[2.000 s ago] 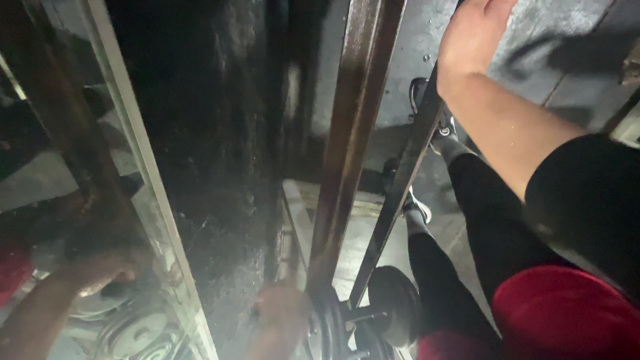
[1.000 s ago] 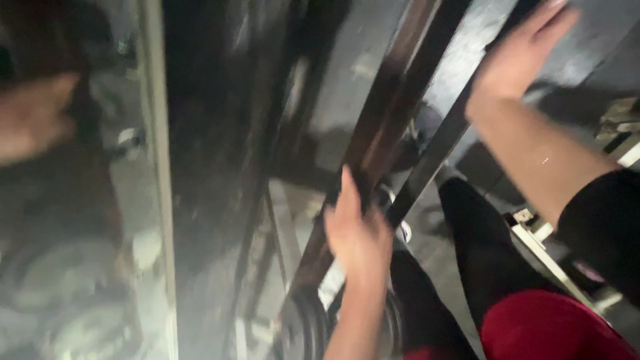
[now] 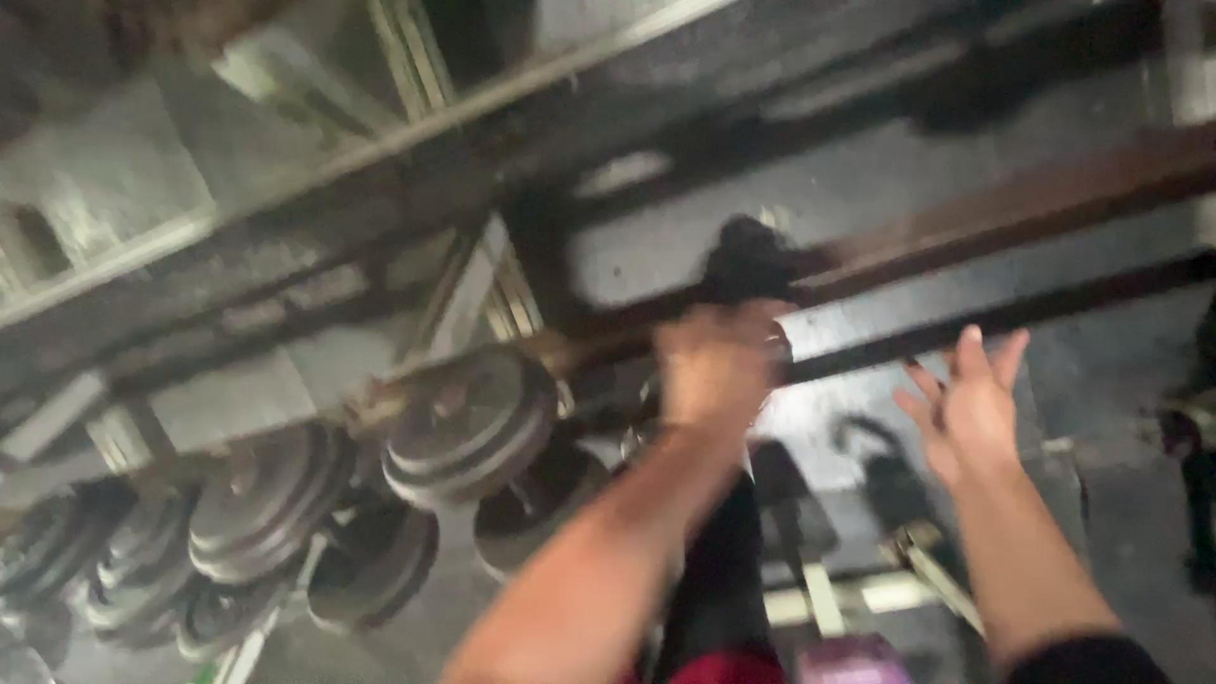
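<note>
My left hand (image 3: 717, 366), blurred by motion, is at the near end of a dark metal bar (image 3: 997, 318); whether its fingers close on the bar cannot be told. Just below the same bar, farther right, my right hand (image 3: 969, 408) has its fingers spread and nothing held in the palm. Behind both hands runs a reddish-brown metal rail (image 3: 1026, 223), roughly parallel to the bar. To the left of my left forearm lie round dumbbells (image 3: 465, 423), their ends like stacked plates.
Several more dumbbells (image 3: 266, 499) fill the lower left, on a rack with light metal parts. A mirror (image 3: 123, 142) with a pale frame edge stands at the upper left. A light metal frame (image 3: 883, 594) is low at right, near a purple thing (image 3: 850, 660).
The view has turned strongly, bringing more dumbbells into sight. My right hand, against the bar two seconds ago, now has spread fingers below it. My left hand has come to the bar's near end.
</note>
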